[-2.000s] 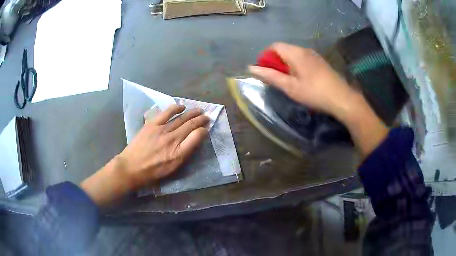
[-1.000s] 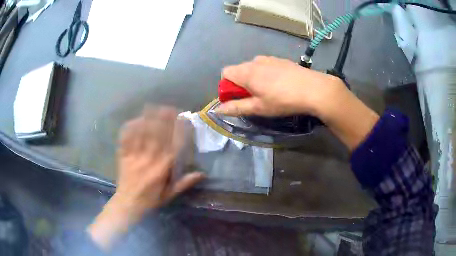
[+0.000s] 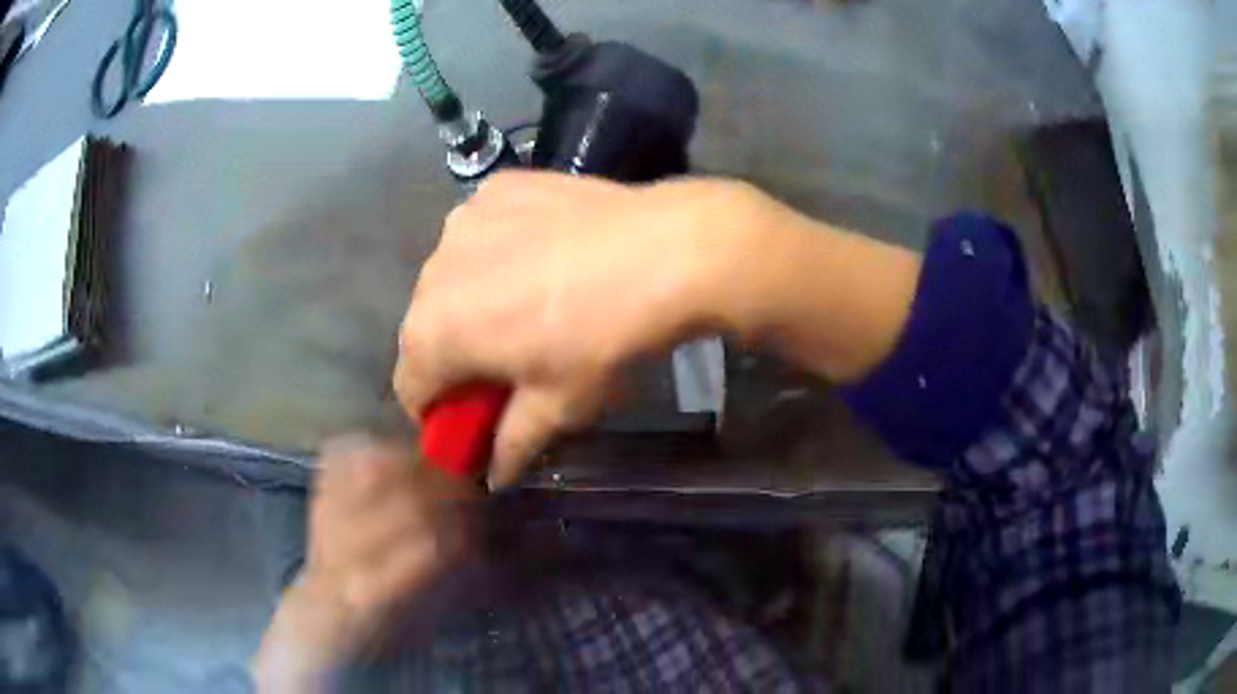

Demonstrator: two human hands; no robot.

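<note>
My right hand [image 3: 583, 292] is closed around the red grip of the steam iron [image 3: 617, 115], near the table's front edge. The iron's dark rear body and hose joint show behind the hand; its soleplate is hidden. A small part of the folded white sheet [image 3: 700, 376] shows under my right wrist; the rest of the piece is covered by the hand and iron. My left hand [image 3: 373, 522] is blurred, at the front edge to the left of the red grip; its fingers and anything in them cannot be made out.
A stack of pressed pockets [image 3: 48, 258] stands at the left edge. Scissors [image 3: 133, 61] lie at the upper left beside the white sheets [image 3: 285, 48]. The green hose [image 3: 423, 61] and a black cord run up from the iron. A dark pad [image 3: 1085, 224] is at the right.
The iron in my right hand has moved left and towards me, across the piece, and has turned. My left hand has moved down to the table's front edge. The view has shifted.
</note>
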